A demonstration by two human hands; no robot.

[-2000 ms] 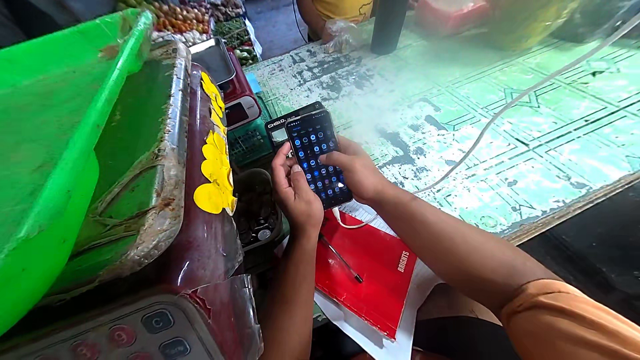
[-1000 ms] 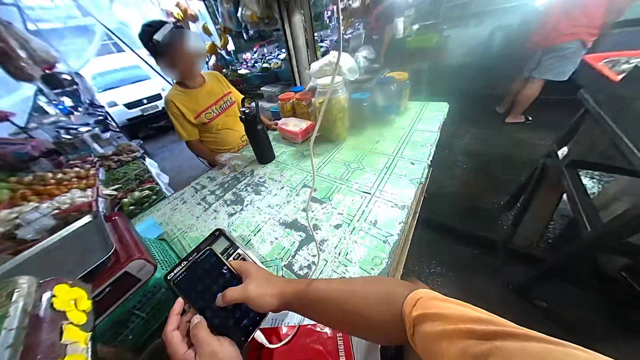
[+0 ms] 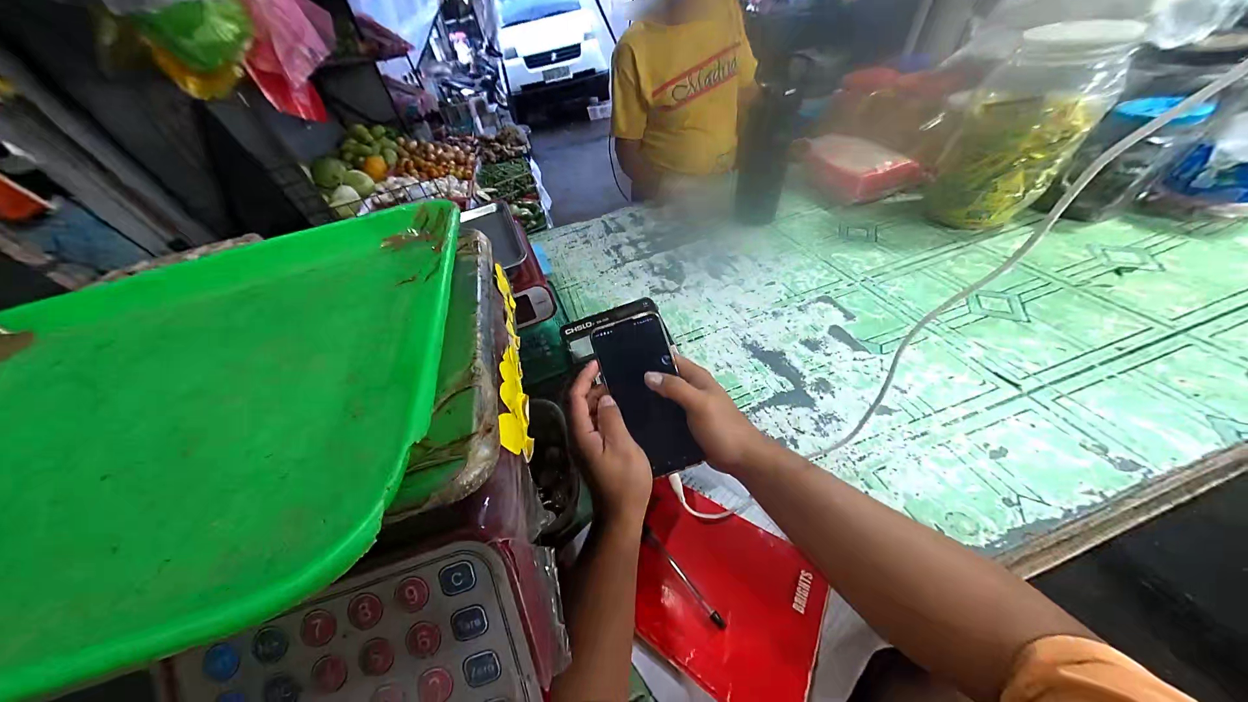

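A black smartphone (image 3: 645,395) with a dark screen rests between my hands near the middle of the view. My left hand (image 3: 609,439) grips its left edge and lower part from below. My right hand (image 3: 707,409) holds the right edge, its thumb over the screen. A white charging cable (image 3: 694,509) is plugged into the phone's lower end. Directly beyond the phone lies a black desk calculator (image 3: 609,317), partly covered by it. Below my hands, a red notebook (image 3: 741,595) has a pen (image 3: 684,577) lying on it.
A green tray (image 3: 224,419) tops a weighing scale with a keypad (image 3: 366,634) at left. A white cable crosses the green-patterned tabletop (image 3: 975,390). Farther back stand a dark bottle (image 3: 765,156), a large jar (image 3: 1024,136) and a red container (image 3: 860,168). A person in yellow (image 3: 682,97) stands beyond the table.
The phone's screen showed rows of icons two seconds ago and is now mostly dark. My view swung up toward the table's far side, then back. Both hands have kept the phone.
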